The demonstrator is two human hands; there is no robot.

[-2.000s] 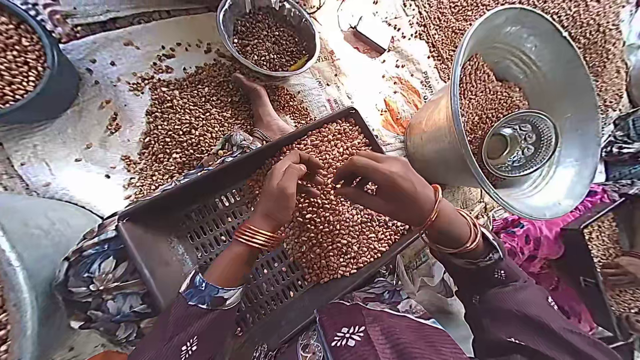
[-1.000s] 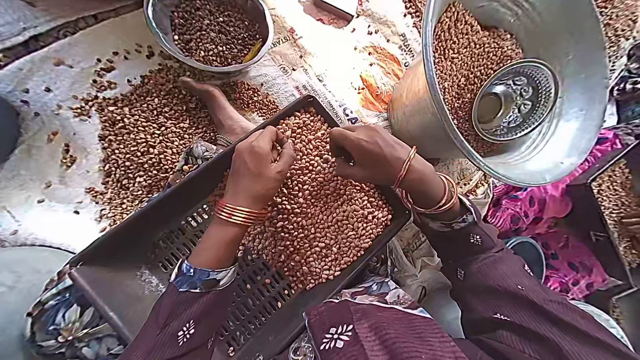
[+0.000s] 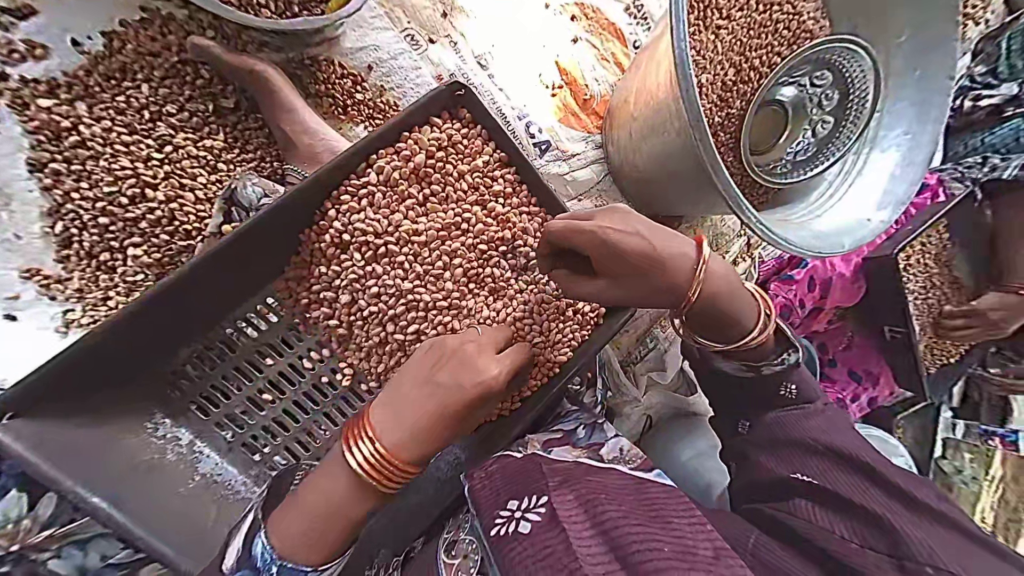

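A black slotted plastic tray (image 3: pixel 144 336) lies at a slant before me, with a heap of shelled nuts or beans (image 3: pixel 424 232) at its upper right end. My left hand (image 3: pixel 448 384), with bangles at the wrist, rests on the near edge of the heap, its fingers bent down onto the kernels. Over the right side of the heap is my right hand (image 3: pixel 612 256), its fingers curled toward the palm. Whether either hand grips a kernel cannot be seen. The slots at the tray's lower left are mostly uncovered, with a few kernels on them.
A large metal pot (image 3: pixel 664 152) at the upper right holds kernels and a metal dish (image 3: pixel 812 112). Darker kernels (image 3: pixel 152 160) lie on printed sacking beside a bare foot (image 3: pixel 280 112). A metal bowl (image 3: pixel 296 18) stands beyond. At right, another person's hand (image 3: pixel 984 316) is at another tray (image 3: pixel 892 320).
My left hand has moved from the upper left part of the heap to its near edge. My right hand stays over the right side. The view has shifted closer to the tray.
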